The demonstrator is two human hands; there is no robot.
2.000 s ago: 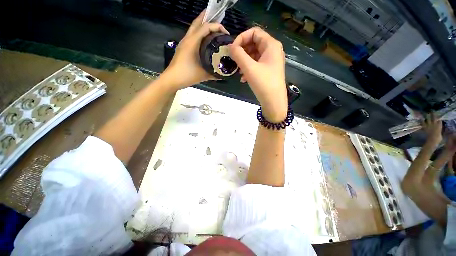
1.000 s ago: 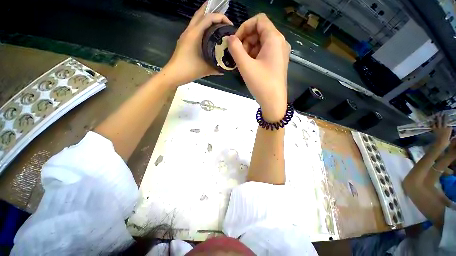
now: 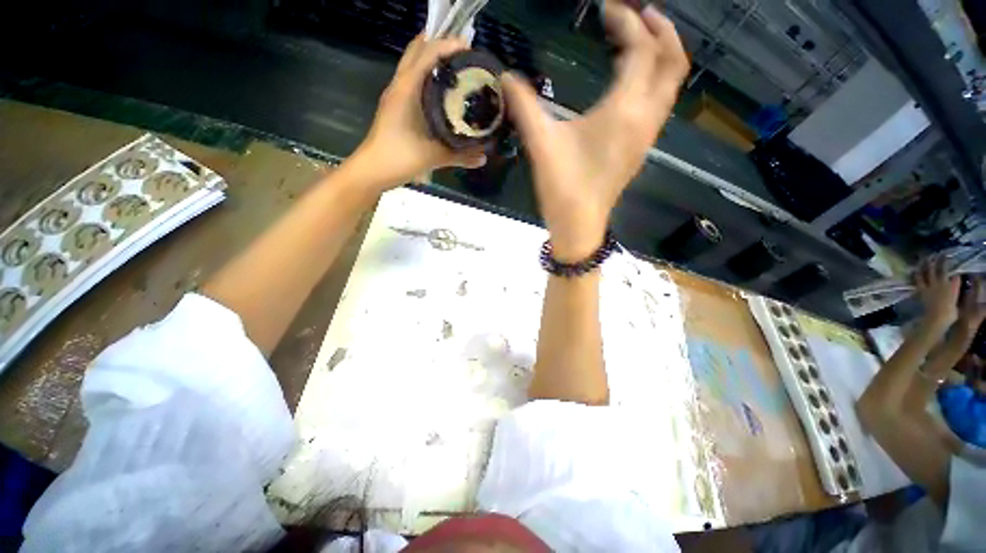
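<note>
My left hand (image 3: pixel 405 119) holds a black cylindrical housing (image 3: pixel 441 112), its end face turned up towards me. A tan adhesive gasket (image 3: pixel 460 95) lies on that end face around a dark centre opening. A white sticker sheet (image 3: pixel 452 17) stands up behind the housing at my left hand, cut off by the top edge. My right hand (image 3: pixel 600 124) is raised and blurred to the right of the housing, fingers spread and away from the end face. A small dark spot shows near its fingertips; I cannot tell what it is.
A white work sheet (image 3: pixel 416 378) with scraps lies in front. A stack of sticker sheets (image 3: pixel 97 232) lies at left. Black units (image 3: pixel 692 235) stand on the conveyor (image 3: pixel 324 103) beyond. At right are a neighbour's sticker sheet (image 3: pixel 805 394) and another person's arms.
My right hand has left the gasket, opened and moved up and right. The gasket's ring now shows more fully. The units on the conveyor have shifted right.
</note>
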